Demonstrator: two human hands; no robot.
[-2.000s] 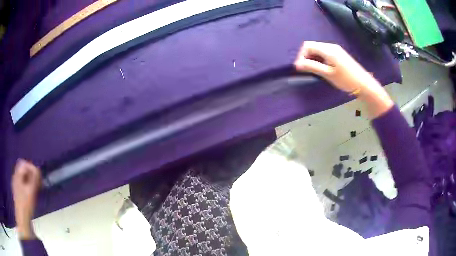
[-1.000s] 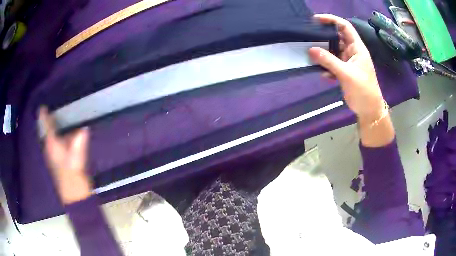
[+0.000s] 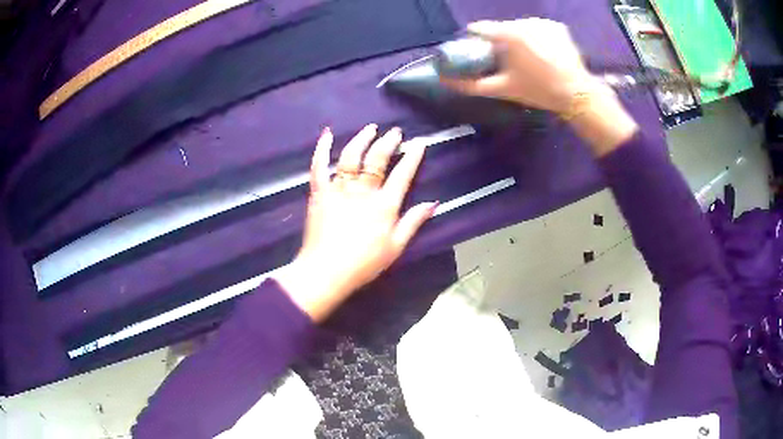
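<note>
A dark fabric strip with a wide white interfacing strip [image 3: 172,216] on it lies curved across the purple-covered table. My left hand [image 3: 356,214] rests flat on it near its right part, fingers spread. A second dark strip with a thin white strip [image 3: 197,306] lies nearer me, partly under my left hand and forearm. My right hand [image 3: 532,69] grips the steam iron [image 3: 421,79], whose dark pointed soleplate faces left, just beyond the right end of the wide strip. The iron is blurred; whether it touches the cloth cannot be told.
A wide dark fabric piece [image 3: 232,94] lies farther back, with a yellow-orange ruler [image 3: 129,53] beyond it. A tray [image 3: 657,64] and a green board [image 3: 704,43] are at the upper right. Dark offcuts [image 3: 601,369] and purple heaps lie on the pale floor at right.
The wide white-faced strip has been put down on the table. My left hand has moved right onto it. My right hand has let go of it and taken hold of the iron.
</note>
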